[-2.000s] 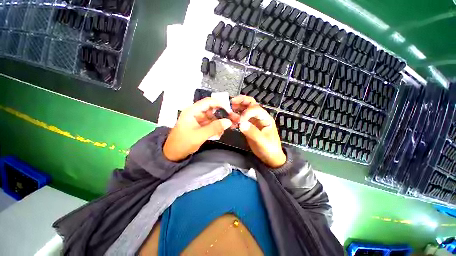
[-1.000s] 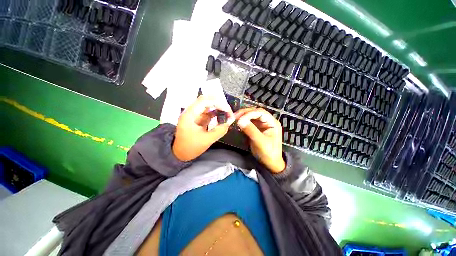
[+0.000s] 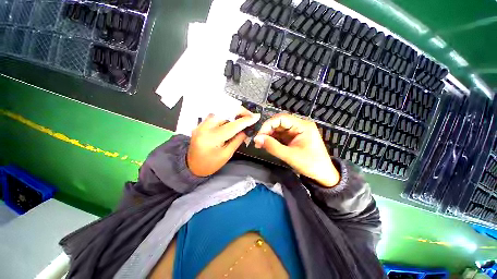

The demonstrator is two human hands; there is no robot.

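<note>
My left hand (image 3: pixel 218 140) is in front of my chest, palm down, its fingers closed around a small black part (image 3: pixel 252 126) that shows at the fingertips. The part is mostly hidden and blurred. My right hand (image 3: pixel 297 144) is just right of it, thumb and forefinger curled close together near the part; whether anything tiny is pinched there cannot be told. The main parts tray (image 3: pixel 248 83) lies beyond and to the right, its compartments holding slanted rows of black parts. One near-left compartment holds only two parts.
White sheets (image 3: pixel 202 68) overlap left of the main tray. A second blister tray (image 3: pixel 71 52) lies farther left. Stacked trays (image 3: pixel 449 152) are at the far right. A blue crate (image 3: pixel 23 189) and a white surface (image 3: pixel 46 234) are below left.
My left hand has turned more palm down over the black part, and the white strip at its fingers no longer shows clearly. My right hand and forearm have shifted slightly right.
</note>
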